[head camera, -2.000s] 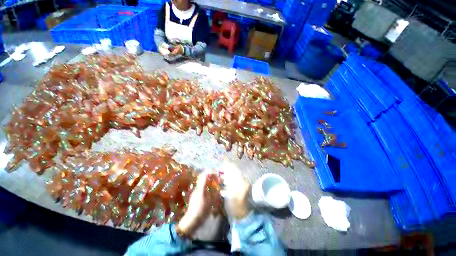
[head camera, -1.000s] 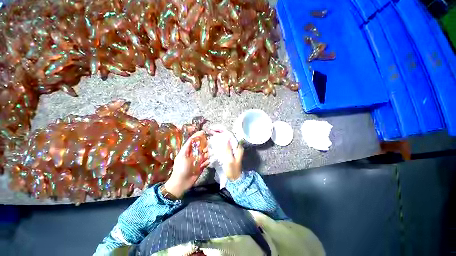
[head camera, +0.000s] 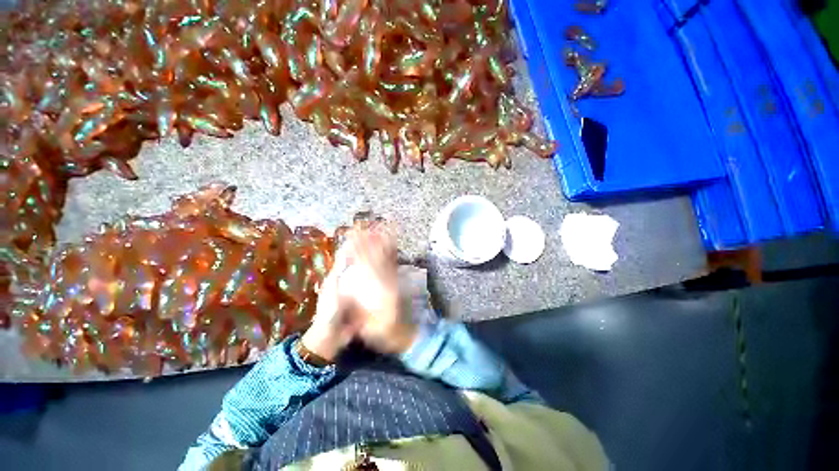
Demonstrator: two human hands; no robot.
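My left hand (head camera: 328, 317) and my right hand (head camera: 385, 308) are pressed together at the right end of the near pile (head camera: 175, 285) of glossy reddish-brown pieces. Both are blurred. A white cloth (head camera: 414, 281) shows beside and between my hands, by my right palm. Any piece between my palms is hidden. A darker brown piece (head camera: 367, 220) lies just beyond my fingertips. The open white tub (head camera: 475, 230) stands right of my hands, with a flat white lid (head camera: 524, 240) next to it.
The far pile (head camera: 396, 83) spreads across the back of the table (head camera: 515, 290). A white wad (head camera: 590, 241) lies right of the lid. A blue tray (head camera: 653, 120) at the right holds several brown pieces (head camera: 589, 78) and a dark flat rectangle (head camera: 593, 147). Ridged blue crates (head camera: 773, 120) stand beyond.
The view has tilted down since the first frame. My hands were apart around a brown piece and the white cloth; now my right hand has moved left against my left hand, covering most of the cloth.
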